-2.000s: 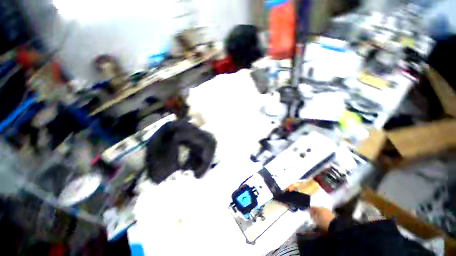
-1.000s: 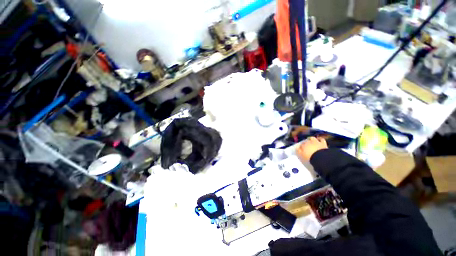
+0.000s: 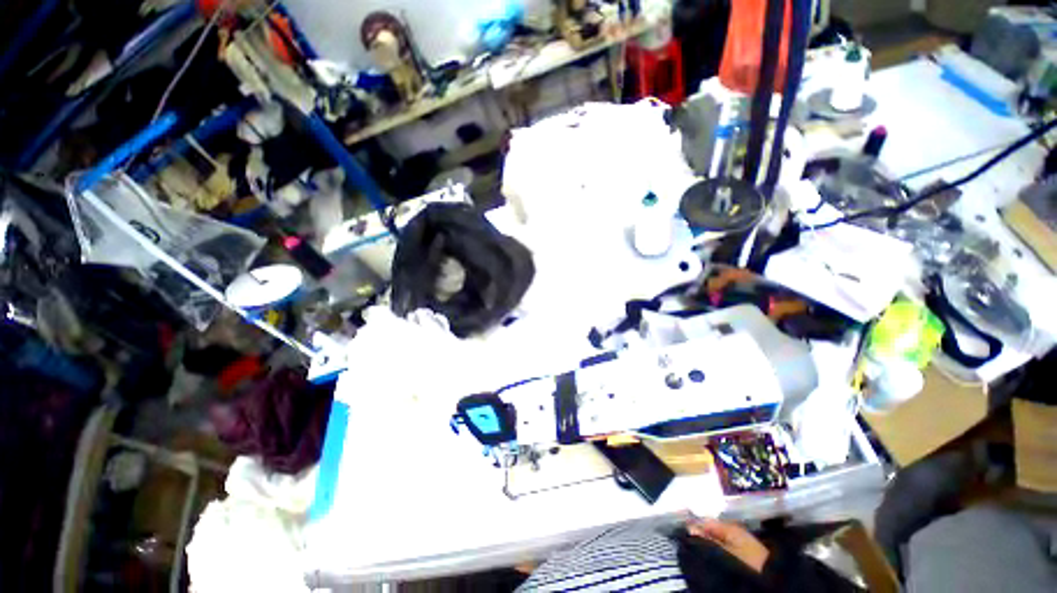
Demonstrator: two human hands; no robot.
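Observation:
The white sewing machine (image 3: 649, 388) lies across the table, with a black and blue cover (image 3: 483, 419) at its needle end and a black strap (image 3: 567, 405) around its arm. A black phone (image 3: 640, 469) lies against the machine's front side. My right hand (image 3: 728, 539) is low at the table's front edge, beside striped cloth, apart from the phone; its fingers are partly hidden. A small skin-toned patch left of the striped cloth may be my left hand, too little to tell.
A red parts tray (image 3: 750, 461) sits right of the phone. White fabric (image 3: 591, 162) is heaped behind, with a black bundle (image 3: 458, 269) to its left. A thread cone (image 3: 651, 226) and a yellow-green item (image 3: 904, 334) stand beyond. Cardboard (image 3: 927, 429) is at right.
My right hand has come back from the machine's far right end to the table's front edge. The view has shifted, and the machine lies more level in it. The phone still lies by the machine.

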